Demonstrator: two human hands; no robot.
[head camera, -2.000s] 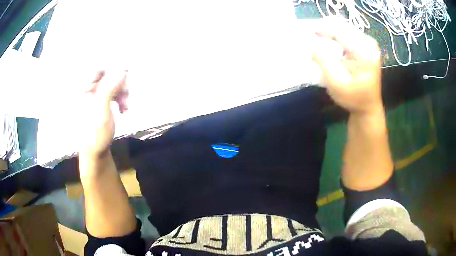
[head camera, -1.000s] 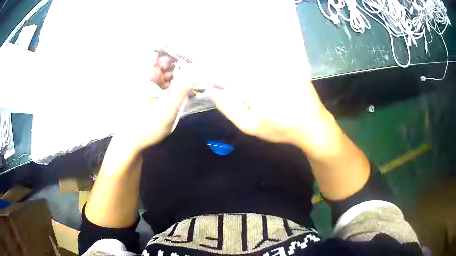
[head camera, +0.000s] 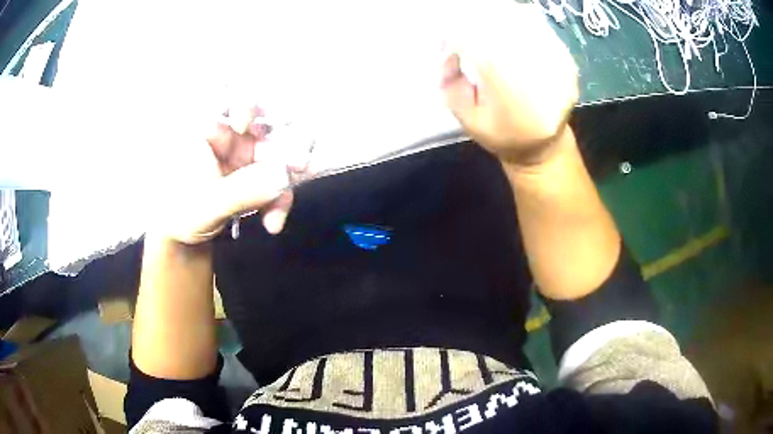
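The large white sheet stack (head camera: 364, 76) is overexposed and covers the bench in front of me. My left hand (head camera: 241, 174) is over its near edge, fingers partly curled around something small and whitish, perhaps a coiled cable bundle; glare hides its outline. A small pale end hangs below the palm. My right hand (head camera: 508, 97) is over the right part of the stack, fingers bent and washed out by glare; I cannot tell whether it holds anything. The two hands are well apart.
A loose pile of white cables (head camera: 678, 25) lies on the green bench (head camera: 619, 63) at the upper right, one plug end hanging over the edge. White cords (head camera: 8, 229) show at the far left. Brown cartons (head camera: 51, 386) stand below at the lower left. A yellow line crosses the green floor.
The hands came together near the middle a second ago and are now apart. My right hand has moved up and right; my left hand has moved slightly left and lower.
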